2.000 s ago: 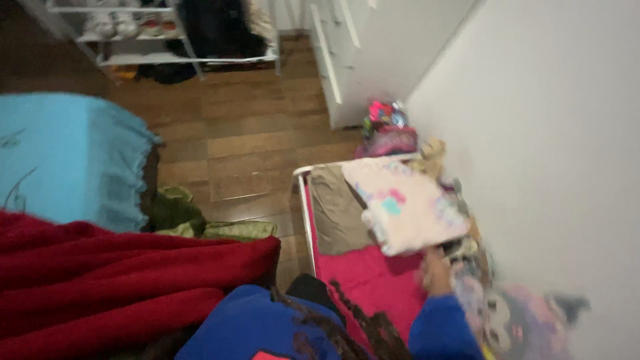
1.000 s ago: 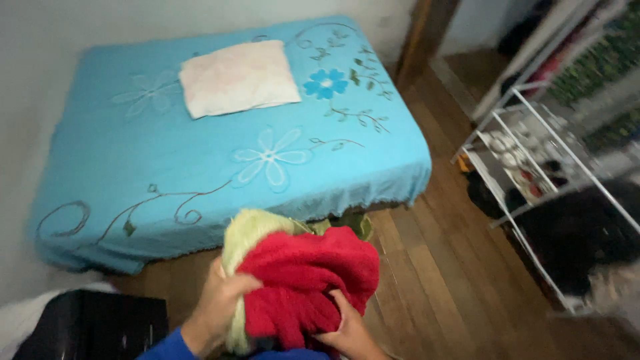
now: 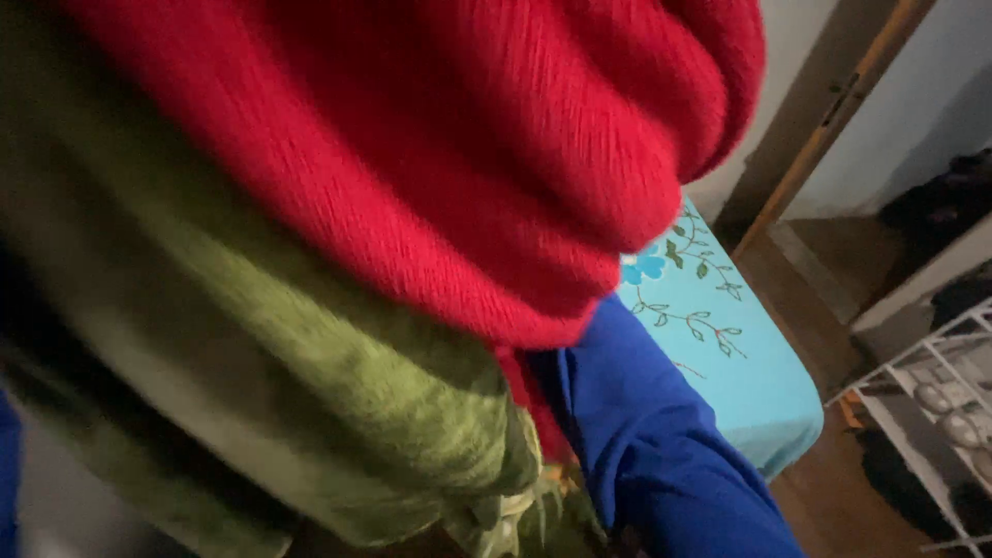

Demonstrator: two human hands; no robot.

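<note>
A fuzzy red blanket (image 3: 434, 155) fills the upper middle of the view, close to the camera, hanging in thick folds. Against its lower left side hangs a green plush blanket (image 3: 333, 372), also in folds. My right arm, in a blue sleeve (image 3: 659, 434), reaches up from the lower right and goes behind the red blanket, which hides my right hand. My left hand is out of sight; a bit of blue cloth shows at the left edge.
Behind the blankets is a bed with a light blue flowered cover (image 3: 759, 380). A white metal rack (image 3: 914, 457) holding shoes stands at the right on the wooden floor. A wood-framed doorway (image 3: 821, 132) is at the upper right.
The red and green blankets, bunched low between both hands a second ago, are now raised close to the camera and spread wide. Both hands have gone out of sight.
</note>
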